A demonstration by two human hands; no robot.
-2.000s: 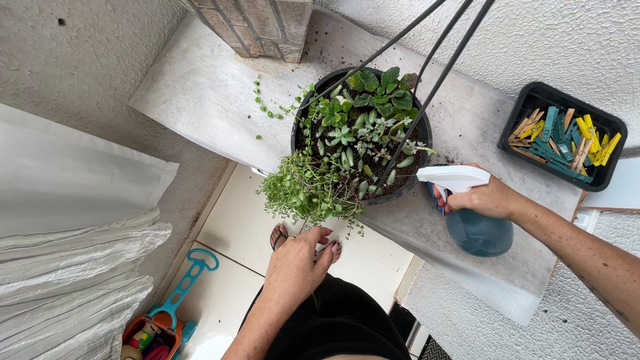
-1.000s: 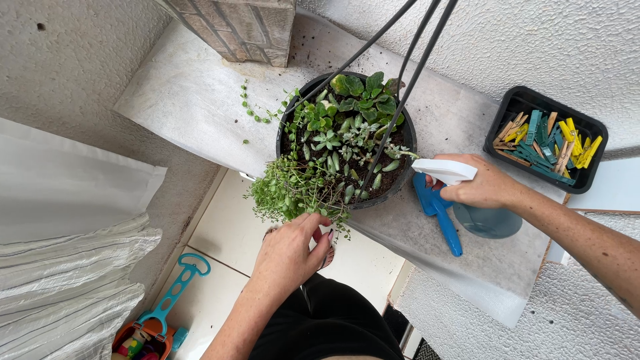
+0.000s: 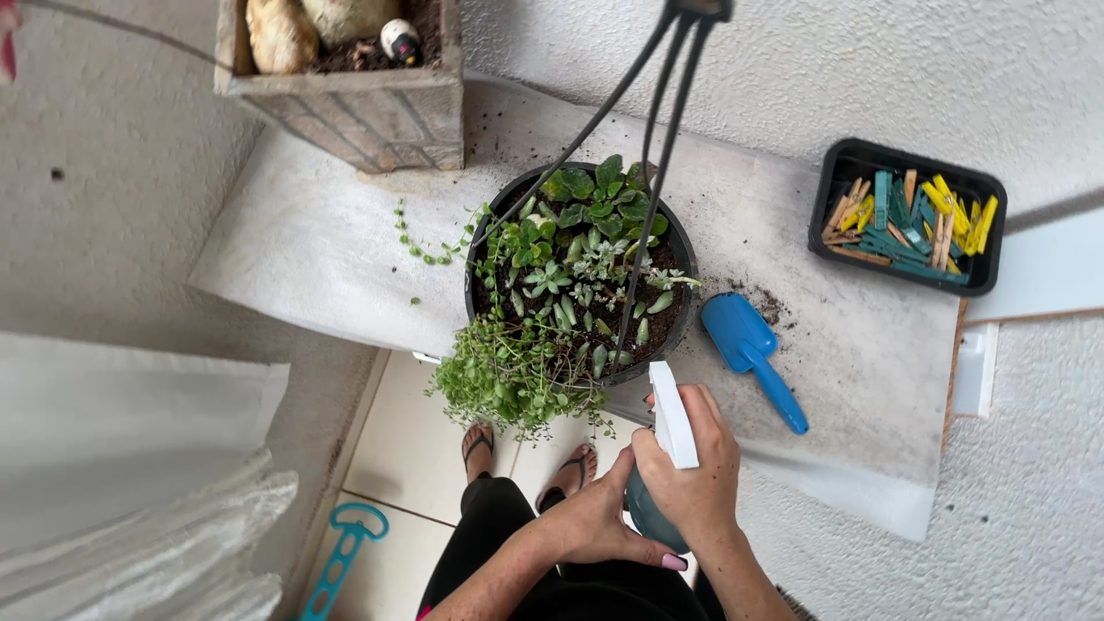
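Note:
A spray bottle (image 3: 651, 504) with a white trigger head and grey-blue body is held in both hands, just below the hanging pot. My right hand (image 3: 700, 461) wraps around its neck and trigger head. My left hand (image 3: 604, 517) grips the bottle's body from the left. The round black pot (image 3: 686, 250) bears succulents (image 3: 561, 280) in dark soil, with trailing greenery (image 3: 509, 371) spilling over its near rim. A blue plastic hand trowel (image 3: 750, 345) lies right of the pot, beside scattered soil.
A black tray (image 3: 824, 194) of clothespins stands at the right. Dark hanger straps (image 3: 668, 129) rise from the pot. A stone-look planter (image 3: 362, 108) stands at upper left, above a pale curtain (image 3: 129, 448). A turquoise toy handle (image 3: 341, 556) rises from the tiled floor.
My right hand has brought the spray bottle off the covered surface and toward my body. My left hand has left the trailing greenery and now holds the bottle too. The blue trowel is fully uncovered.

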